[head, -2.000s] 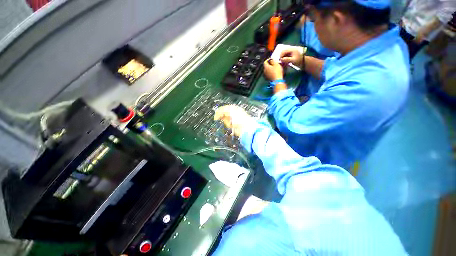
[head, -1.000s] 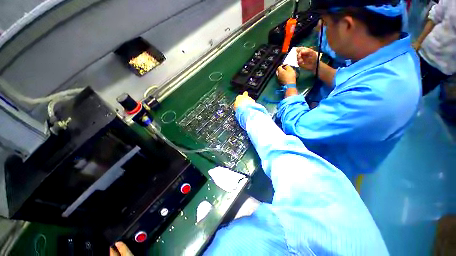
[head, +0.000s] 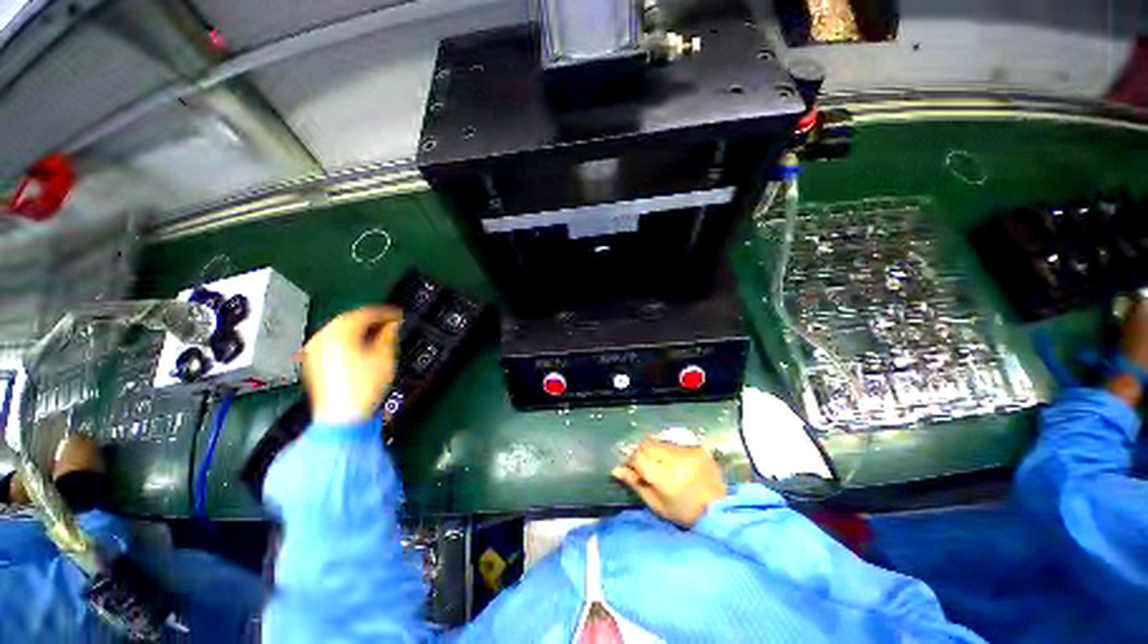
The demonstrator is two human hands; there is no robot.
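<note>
My left hand [head: 350, 365] is over the black pocket tray [head: 450, 315], left of the press. Its fingers are bent and blurred, and I cannot tell if they hold anything. The tray's square pockets hold dark units with shiny centres. My right hand [head: 674, 478] is low over the bench's front edge, in front of the press, with curled fingers. Whether it holds a small part is hidden. The black bench press [head: 627, 359] stands centre with an open front and two red buttons. A clear blister tray [head: 888, 315] of metallic parts lies to its right.
A white control box [head: 267, 321] with black knobs and a pale hose stands left. A white scrap [head: 781, 437] lies right of my right hand. Air tubing runs beside the press. Neighbours' arms show at both sides, by the left trays and the right black tray [head: 1064, 252].
The view has swung left, bringing the press to the centre. My right hand has come back from beside the blister tray to the bench front. My left hand now shows fully, over the pocket tray.
</note>
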